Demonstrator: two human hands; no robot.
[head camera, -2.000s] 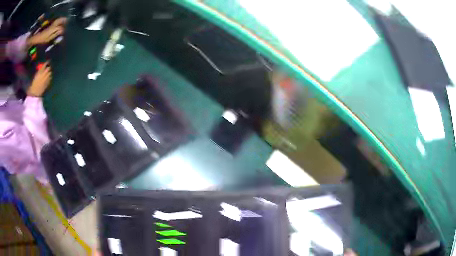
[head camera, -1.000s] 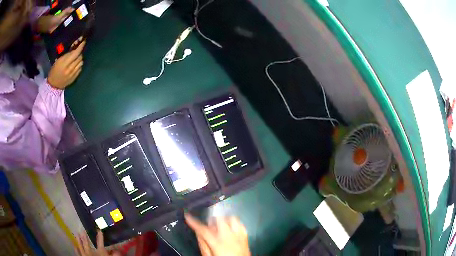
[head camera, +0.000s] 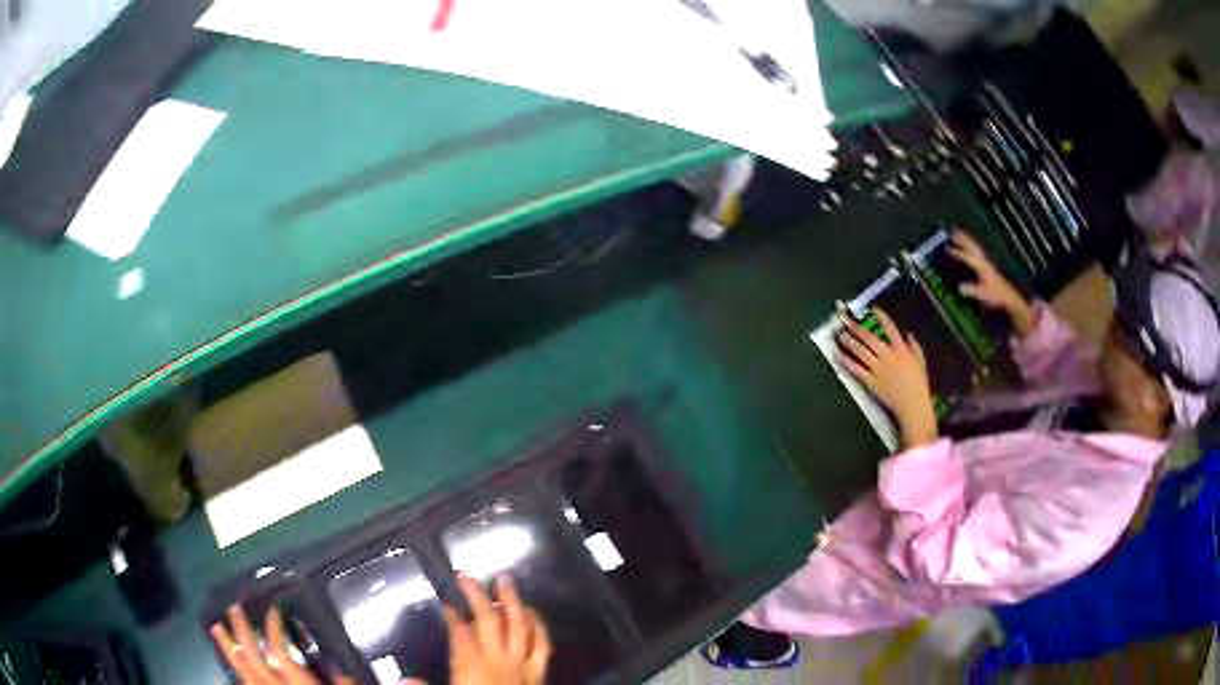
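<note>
A black phone tray (head camera: 428, 503) lies tilted at the bottom, its lower part cut off by the frame edge. Dark smartphones stand side by side in it; two, one of them this phone (head camera: 491, 542), carry strong white glare, so their screens cannot be read. A small white label (head camera: 603, 550) shows in the right part of the tray. My left hand (head camera: 274, 652) lies over the tray's left end, fingers apart, cut off by the bottom edge. My right hand (head camera: 496, 634) is over the middle phones, fingers apart, holding nothing; fingertip contact is unclear.
At right a person in a pink smock (head camera: 997, 515) has both hands on another tray (head camera: 923, 315) with green text on its phones. A tan card with a white strip (head camera: 288, 442) and a dark phone (head camera: 145, 575) lie behind my tray. A raised green shelf (head camera: 401, 201) holds paper sheets.
The view has swung right; the left neighbour and the fan's front are out of view. My hands are now over a tray with glare-covered phones; one second ago they were at a lit tray's near edge.
</note>
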